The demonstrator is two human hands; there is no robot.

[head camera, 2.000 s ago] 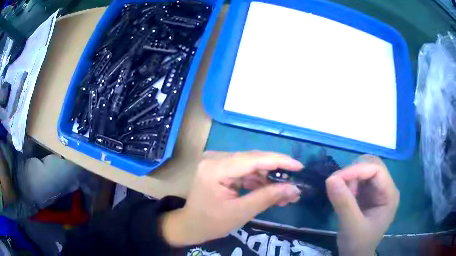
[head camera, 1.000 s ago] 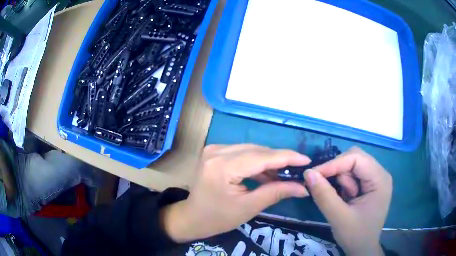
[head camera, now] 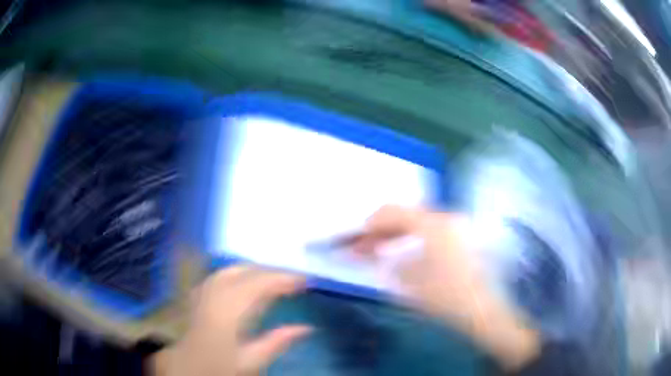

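Observation:
The frame is strongly blurred. My right hand is over the white-lined blue tray, with a dark slim bar at its fingertips, over the white liner. My left hand is at the tray's near edge, thumb and fingers apart, with nothing visible in it. The loose-parts tray at the left holds jumbled black bars. A dark smudge, too blurred to make out, lies on the green bench near the front.
A clear plastic bag with something dark in it lies right of the tray. Tan cardboard shows under the left tray. The green bench top runs behind. Blurred shapes across the bench are unclear.
The view has swung up and to the right. My hands have parted; my right hand has moved over the white-lined tray with the dark bar, and my left hand has let go of it.

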